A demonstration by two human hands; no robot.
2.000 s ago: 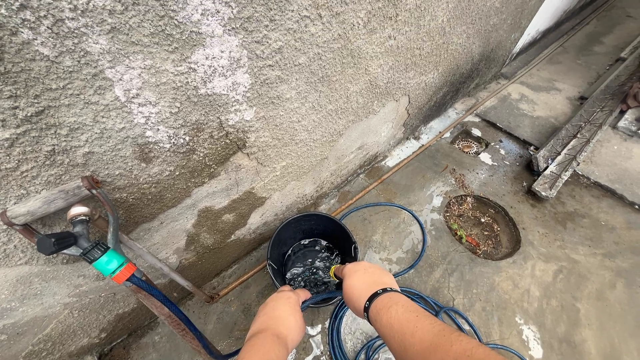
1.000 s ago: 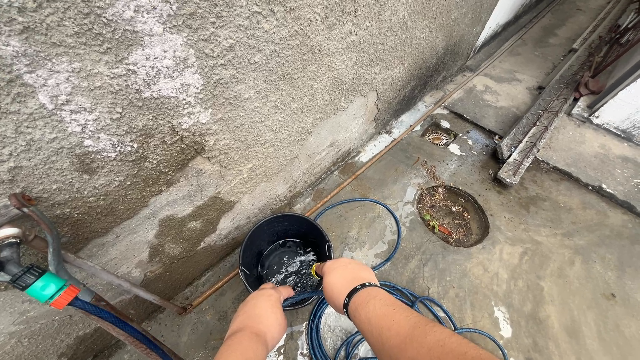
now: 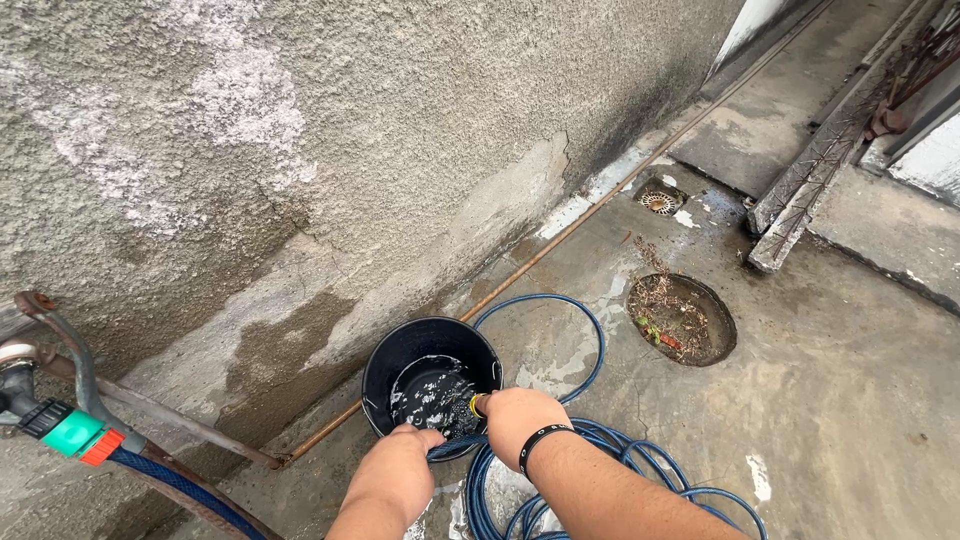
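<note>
A black plastic bucket [image 3: 379, 382] stands on the concrete floor against the wall, with rippling water [image 3: 431, 386] inside. At its near rim my left hand [image 3: 397, 461] grips the blue braided garden hose [image 3: 457, 442]. My right hand [image 3: 525, 420], with a black wristband, is closed at the bucket's right rim around the hose's end; a yellow ring [image 3: 477, 406] shows by the fingers. The exact grip there is hidden. More of the blue hose lies coiled beneath and beside my right forearm.
At left, a tap [image 3: 22, 390] carries a green and orange hose connector [image 3: 79, 435]. A rusty pipe [image 3: 570, 225] runs along the foot of the rough wall [image 3: 420, 150]. A round hole with debris [image 3: 682, 319], a floor drain [image 3: 660, 201] and concrete beams [image 3: 810, 180] lie to the right.
The water's surface pattern in the bucket has changed, with less white foam than two seconds ago. Both hands remain at the bucket's near rim on the hose. The view has shifted.
</note>
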